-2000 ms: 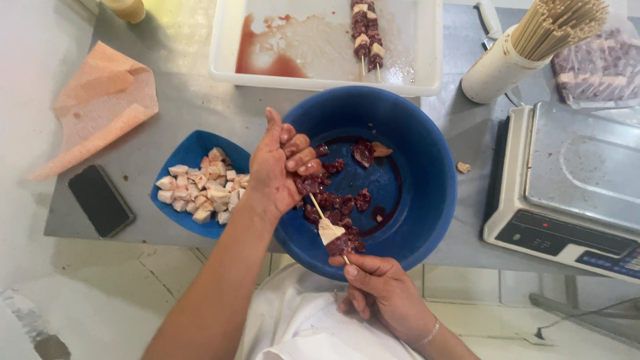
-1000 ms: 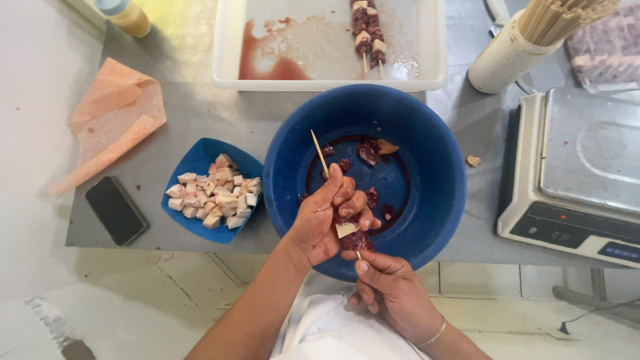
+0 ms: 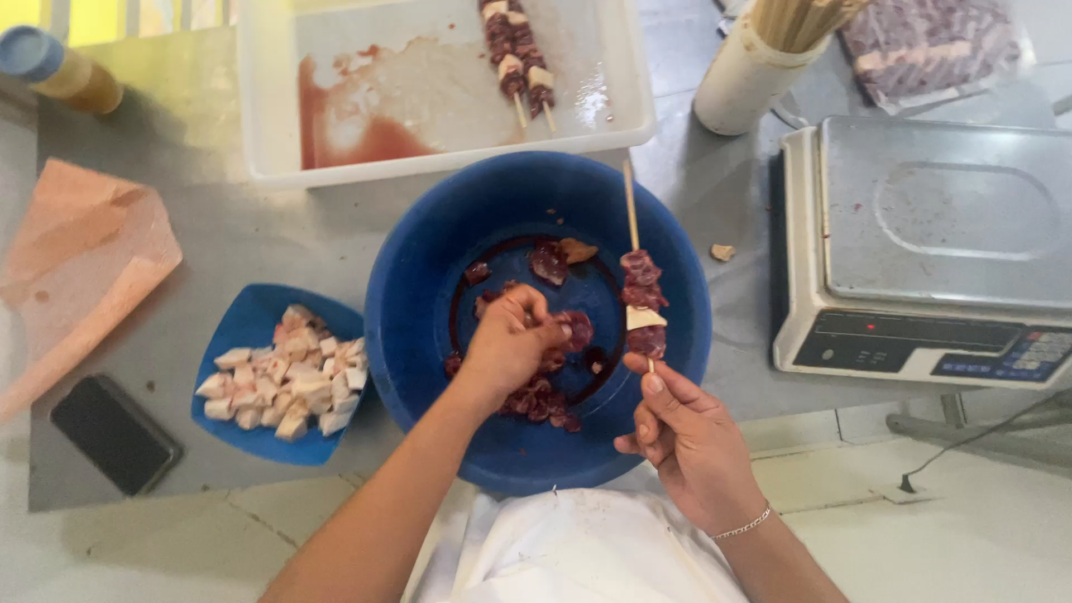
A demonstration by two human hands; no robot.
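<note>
My right hand [image 3: 691, 431] pinches the lower end of a wooden skewer [image 3: 631, 205] over the right side of a large blue basin [image 3: 682, 352]. Dark red meat pieces and one pale fat piece are threaded on the skewer's lower part, and its upper end is bare. Inside the basin, my left hand [image 3: 511, 347] holds a piece of dark red meat [image 3: 576, 331] between thumb and fingers. More meat [image 3: 540, 402] lies below that hand, and some of it is hidden behind the fingers. A smaller blue bowl [image 3: 314, 450] of pale fat cubes [image 3: 289, 377] stands left of the basin.
A white tray [image 3: 452, 159] with filled skewers [image 3: 519, 59] lies beyond the basin. Rightward are a white skewer container [image 3: 737, 92], a bag of meat [image 3: 938, 50] and a digital scale [image 3: 946, 209]. Leftward are a phone [image 3: 115, 435], orange paper [image 3: 92, 243] and a bottle [image 3: 63, 71].
My left hand has left the skewer, moved down into the basin and taken hold of meat. My right hand now holds the skewer upright in view at the basin's right side.
</note>
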